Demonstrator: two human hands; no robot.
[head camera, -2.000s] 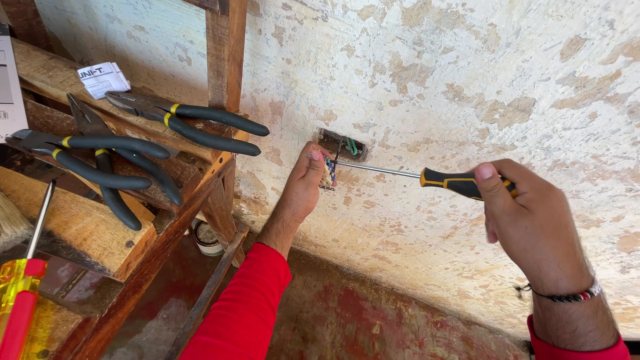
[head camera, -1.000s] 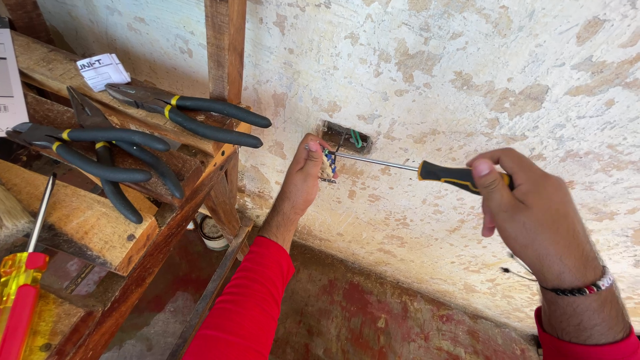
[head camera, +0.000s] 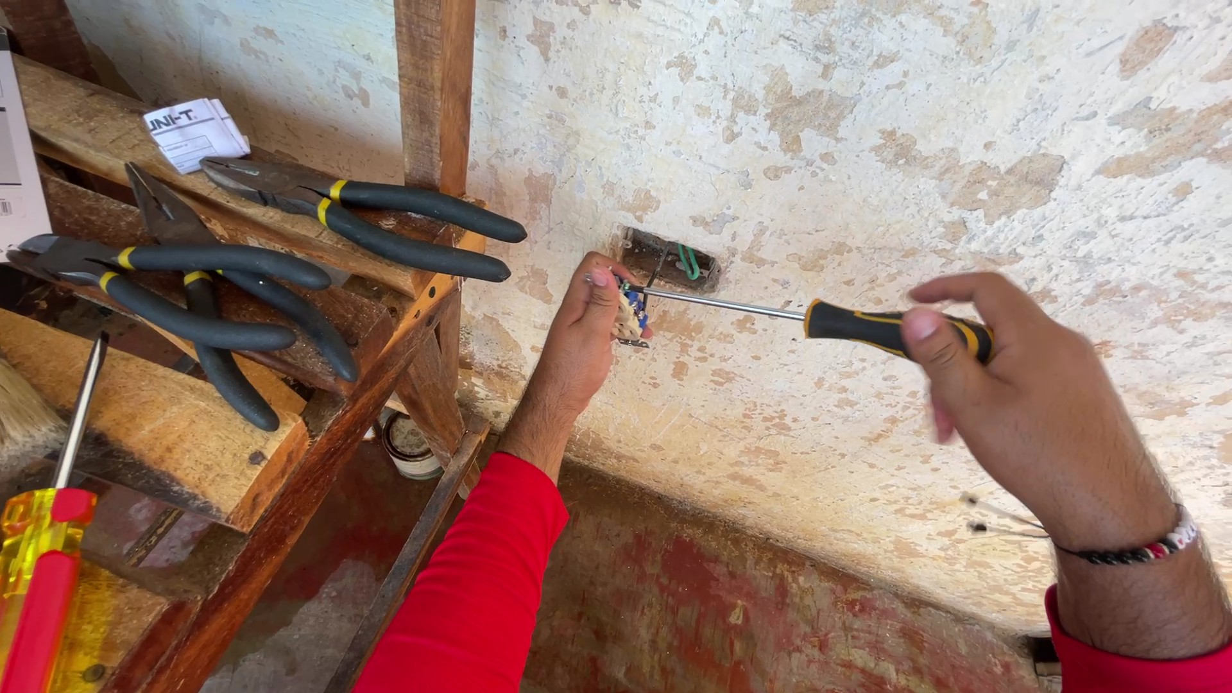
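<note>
My left hand (head camera: 587, 322) grips a small electrical outlet module (head camera: 630, 316) with blue and cream parts, just below a recessed wall box (head camera: 671, 260). Green wire (head camera: 688, 261) shows inside the box, and a dark wire runs from it to the module. My right hand (head camera: 1011, 385) holds the black and yellow handle of a screwdriver (head camera: 857, 330) between thumb and fingers. Its shaft lies nearly level, with the tip end at the module beside my left fingers. Exactly where the tip sits is hidden.
Several pliers (head camera: 423, 200) lie on a wooden stand (head camera: 438, 96) at the left, near a folded paper (head camera: 197, 135). A screwdriver with a yellow and red handle (head camera: 43, 577) and a brush (head camera: 21, 414) are lower left. A can (head camera: 412, 445) stands on the floor below.
My right fingers have shifted their hold on the screwdriver handle, the index finger lifting away from it. My left hand still holds the module near the wall box.
</note>
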